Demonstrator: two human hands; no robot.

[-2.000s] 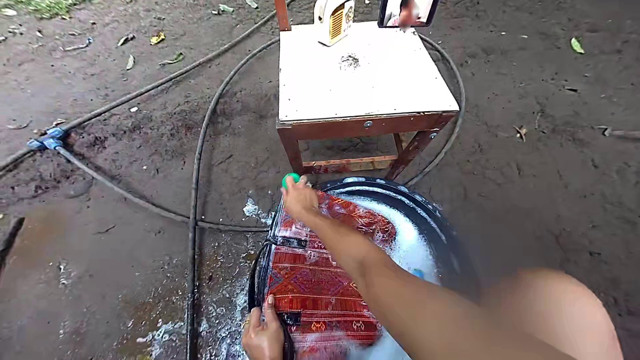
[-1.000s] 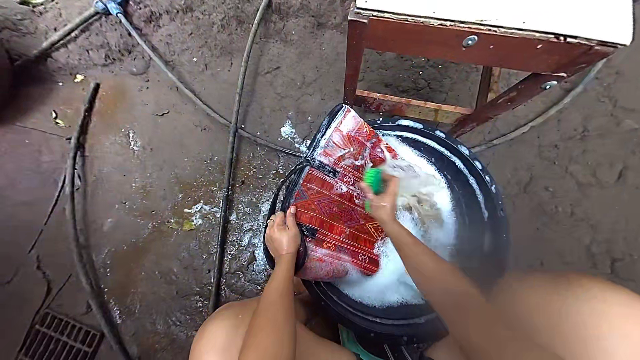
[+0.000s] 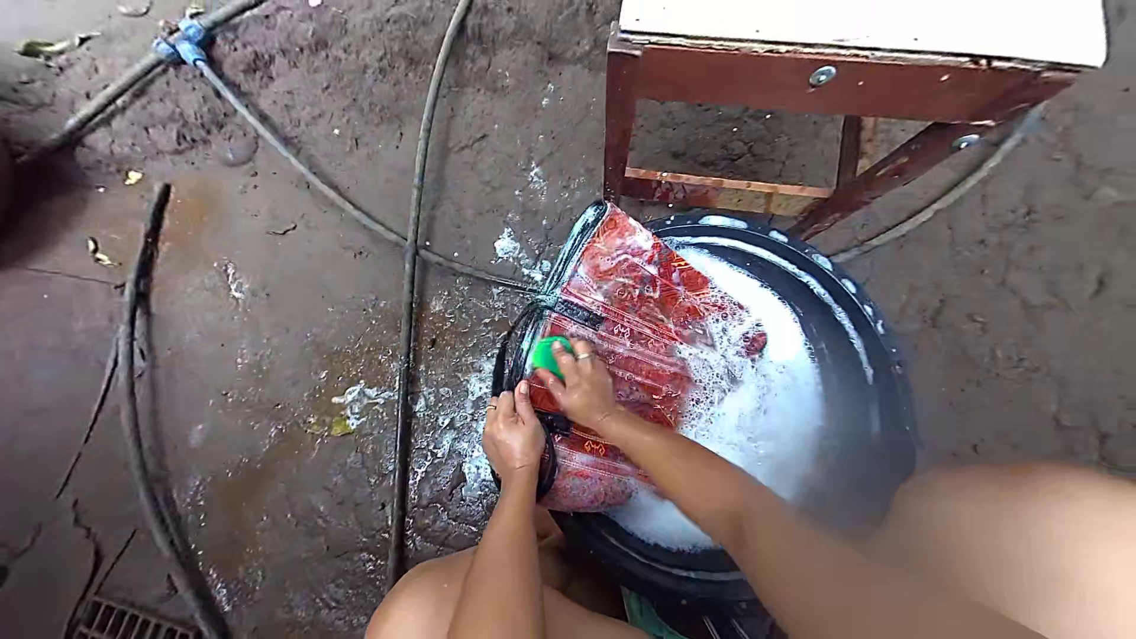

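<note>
A red patterned woven bag with black straps lies over the left rim of a round black tub, partly in white suds. My right hand holds a green scrubbing brush against the bag's left part, near its dark edge. Just below and to the left, my left hand grips the bag's black edge and strap. The bag's surface is wet and foamy. Its lower right part is hidden by my right forearm and the foam.
Beyond the tub stands a wooden chair with a white seat, its legs close to the rim. Black hoses cross the wet ground at left, with a blue connector. A drain grate lies at the lower left.
My right hand has moved the green brush from the bag's right side, by the suds, to its left edge. My left hand remains at the bag's left edge.
</note>
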